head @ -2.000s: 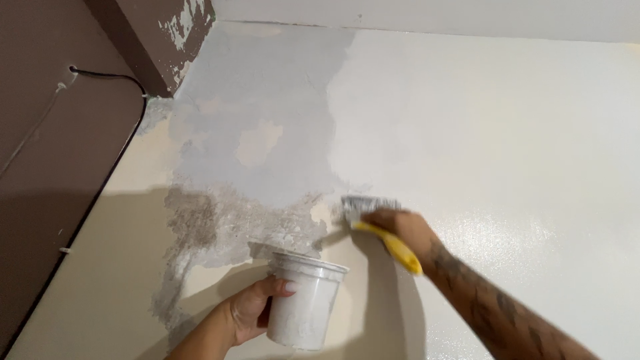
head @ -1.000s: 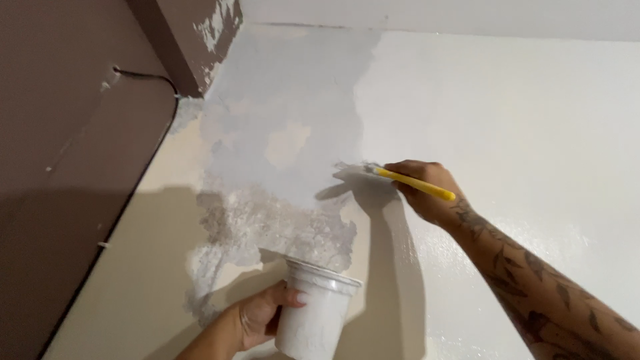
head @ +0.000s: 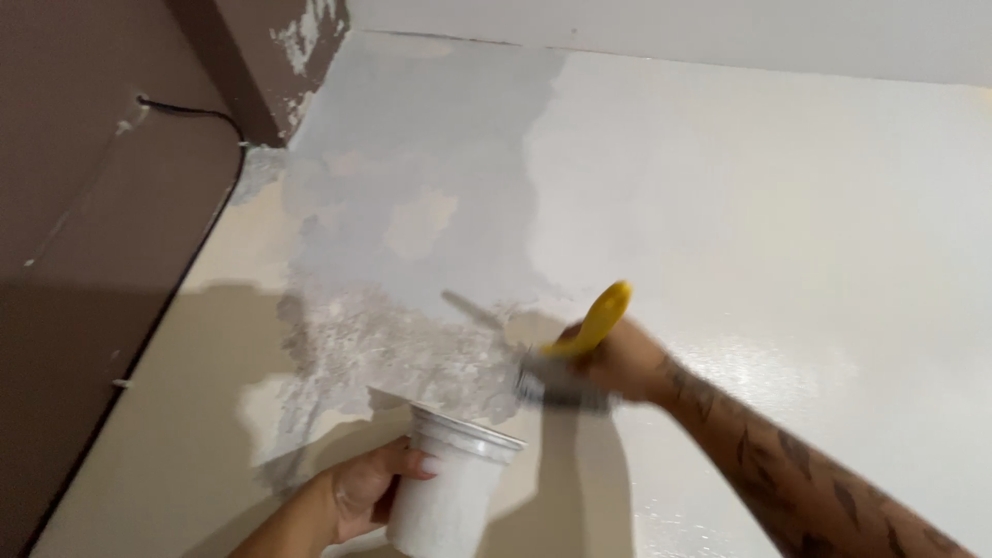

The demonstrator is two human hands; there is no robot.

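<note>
My left hand (head: pixel 376 484) grips a white plastic tub (head: pixel 449 488) around its side, thumb toward the front; what the tub holds is hidden. To the right and above it, my right hand (head: pixel 620 360) holds a wide paintbrush by its yellow handle (head: pixel 604 314), which points up. The blurred bristles (head: pixel 562 387) are at the wall, just right of a rough, stained patch (head: pixel 403 341). Smooth grey patching (head: pixel 434 132) covers the wall above this patch. Glossy white paint (head: pixel 697 194) covers the wall to the right.
A brown wall (head: pixel 85 194) stands at the left, with a black cable (head: pixel 182 279) running down the corner. A brown beam (head: pixel 256 62) with chipped paint meets the upper left corner. The ceiling (head: pixel 659 27) spans the top, and shadows fall on the lower wall.
My right hand has moved down along the wall with the brush, whose handle now points up instead of down to the right. My left hand still holds the tub.
</note>
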